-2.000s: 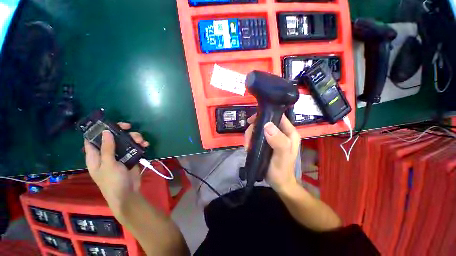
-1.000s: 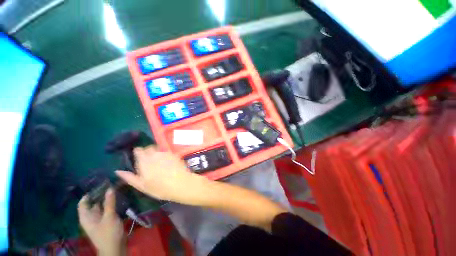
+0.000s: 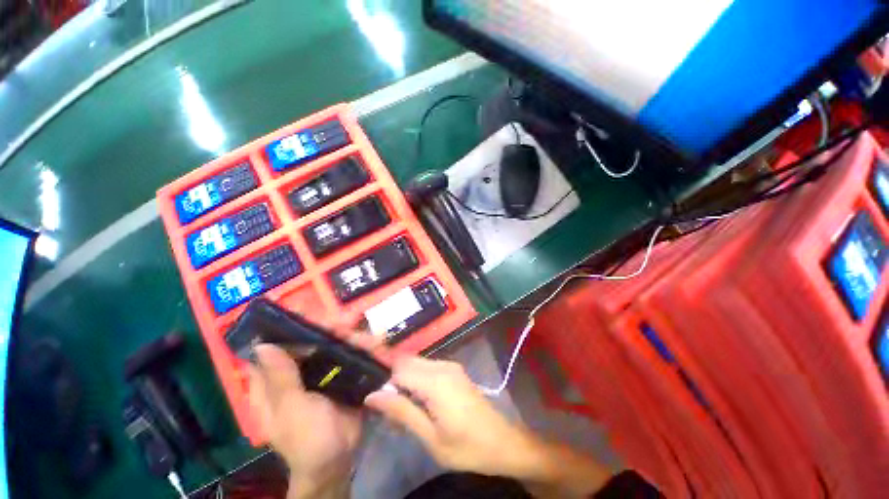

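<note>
My left hand point(image 3: 310, 419) holds a black phone point(image 3: 317, 357), back up, over the near left part of the red-orange phone tray point(image 3: 203, 317). A small yellow patch shows on the phone. My right hand point(image 3: 439, 407) is at the phone's right end, its fingers on the white cable plug point(image 3: 389, 390). I cannot tell if the plug is fully in. The tray holds blue-screened phones point(image 3: 251, 277) and back-up black phones point(image 3: 374, 270). A white label point(image 3: 392, 314) lies on the near right phone.
A barcode scanner point(image 3: 168, 390) and another cabled phone point(image 3: 151, 435) lie at left. A second scanner point(image 3: 450, 226), a mouse point(image 3: 519, 179) and its pad point(image 3: 551, 210) are right of the tray. A monitor point(image 3: 673, 73) stands behind. Stacked red trays point(image 3: 702, 341) are at right.
The scanner now lies on the bench at left. My left hand has left the left-side phone and moved right. The cabled phone is lifted from the tray's right side, and my right hand is at its plug.
</note>
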